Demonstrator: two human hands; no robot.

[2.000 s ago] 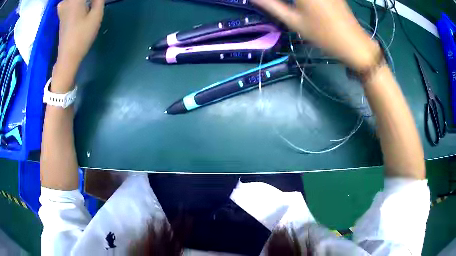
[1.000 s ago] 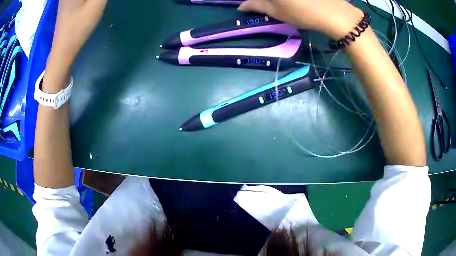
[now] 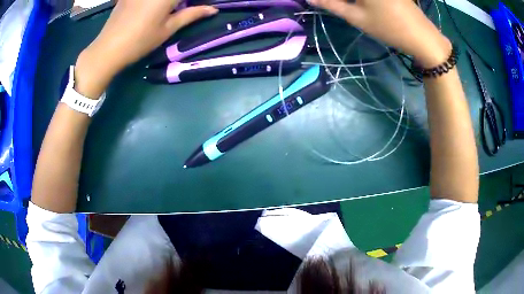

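Note:
My left hand [image 3: 150,27] reaches to the top edge, its thumb over the front part of the topmost purple pen [image 3: 253,4]. My right hand [image 3: 382,28] is at that pen's rear, beside the filament. Both hands' fingers are partly cut off, so a grip cannot be made out. Below lie a purple-and-black pen [image 3: 247,37], a pink-and-black pen [image 3: 241,60] and a light-blue-and-black pen [image 3: 258,123], tips to the left, small digits lit. Clear filament [image 3: 396,135] loops from their rear ends.
Scissors [image 3: 489,115] lie on the green mat [image 3: 143,166] at right. A left blue bin [image 3: 26,115] and a right blue bin [image 3: 513,74] stand at the sides. Black cables [image 3: 454,23] run at upper right. A grey flat object [image 3: 92,9] is at upper left.
My left hand has moved right, to the topmost pen's front. My right hand stays near its rear. The view has shifted; the light-blue pen lies lower left and more steeply angled.

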